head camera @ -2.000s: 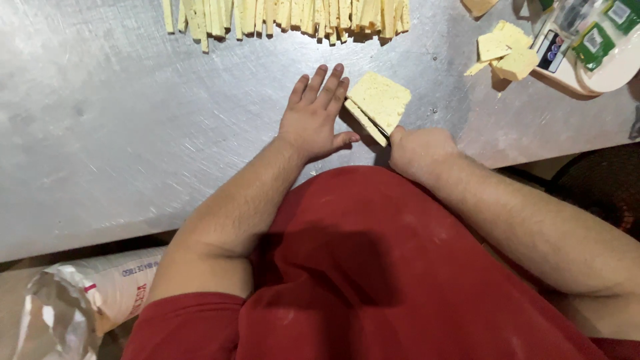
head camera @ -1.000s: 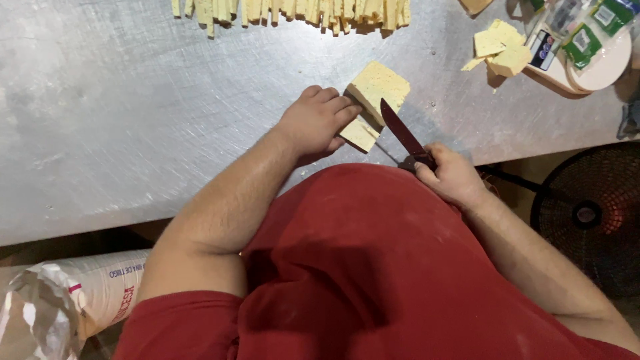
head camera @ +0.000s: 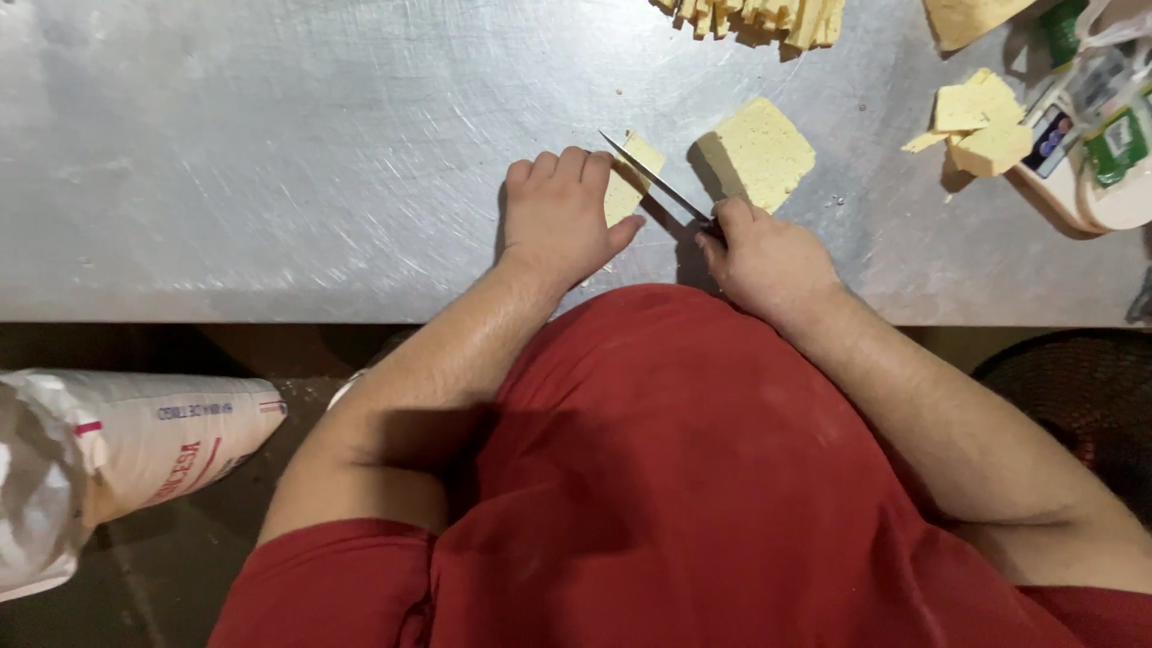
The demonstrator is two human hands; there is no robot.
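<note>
My left hand [head camera: 560, 211] lies palm down over a flat slice of pale yellow cheese [head camera: 623, 193], its fingers close together along the slice's left side. My right hand [head camera: 774, 256] grips the handle of a kitchen knife [head camera: 655, 177], whose blade slants up and left across the slice. Whether the edge has entered the cheese I cannot tell. Just beyond my right hand sits a thick block of the same cheese [head camera: 760, 153], apart from the slice. My left palm hides part of the slice.
Cut cheese sticks [head camera: 756, 18] lie in a row at the metal table's [head camera: 270, 162] far side. Cheese scraps [head camera: 981, 121] and a board [head camera: 1116, 202] with plastic packets are at the right. A printed sack [head camera: 171, 441] stands below at the left, a fan [head camera: 1071, 387] below at the right.
The slice now lies flat and apart from the block; a second ago they were together under my left fingers. The knife has moved left, from beside the block to over the slice.
</note>
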